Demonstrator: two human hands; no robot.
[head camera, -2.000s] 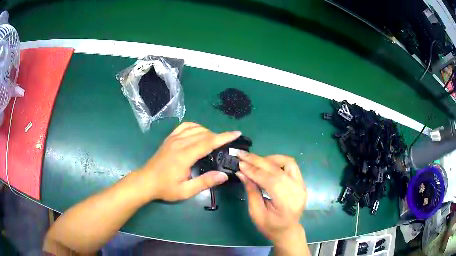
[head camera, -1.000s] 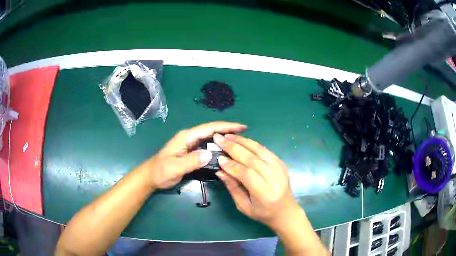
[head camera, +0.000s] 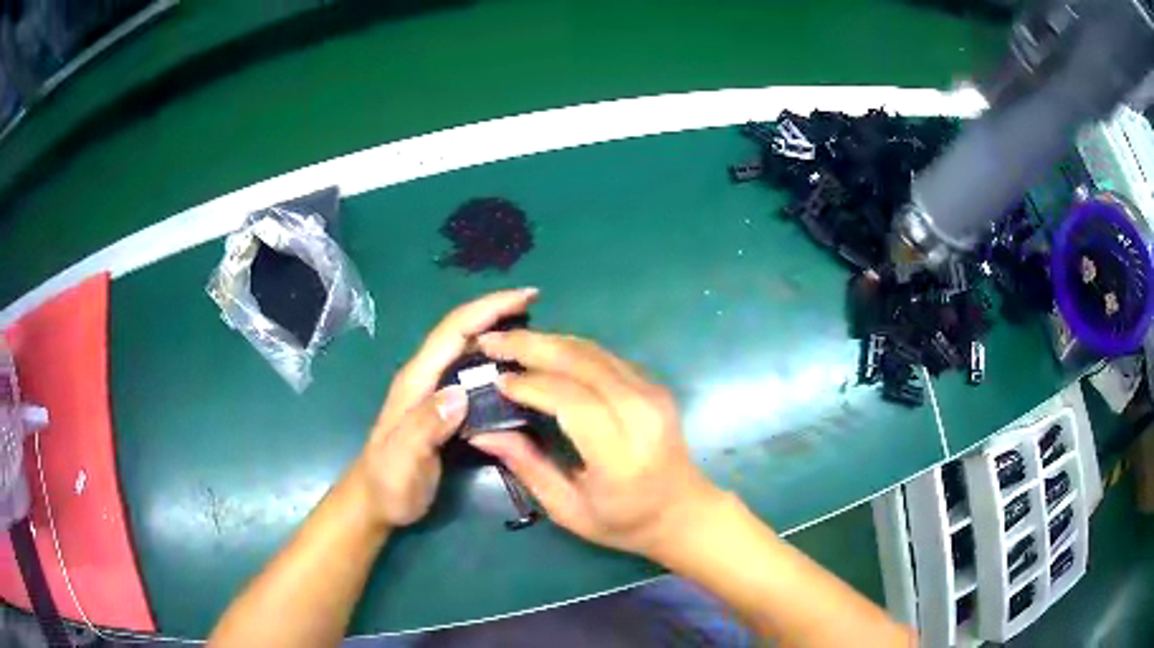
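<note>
A black device body (head camera: 491, 410) with a small white label is held just above the green bench, near the front centre. My left hand (head camera: 418, 418) grips its left and far sides, thumb by the label. My right hand (head camera: 595, 437) holds its right side, fingers over the top. A thin black piece with a crossbar end (head camera: 516, 503) sticks out below the device toward the bench's front edge. The hands cover much of the device.
A dark screw pile (head camera: 487, 234) and an open clear bag (head camera: 289, 298) lie beyond the hands. A heap of black parts (head camera: 873, 215) lies right, under a grey screwdriver (head camera: 1000, 158). A purple-rimmed item (head camera: 1063, 268), white parts tray (head camera: 996, 547), red mat (head camera: 79, 468) and fan (head camera: 10, 437) also show.
The view has turned and shifted, so the bench looks tilted and the tray shows more. Both hands still hold the device; the right hand's fingers have shifted slightly on it.
</note>
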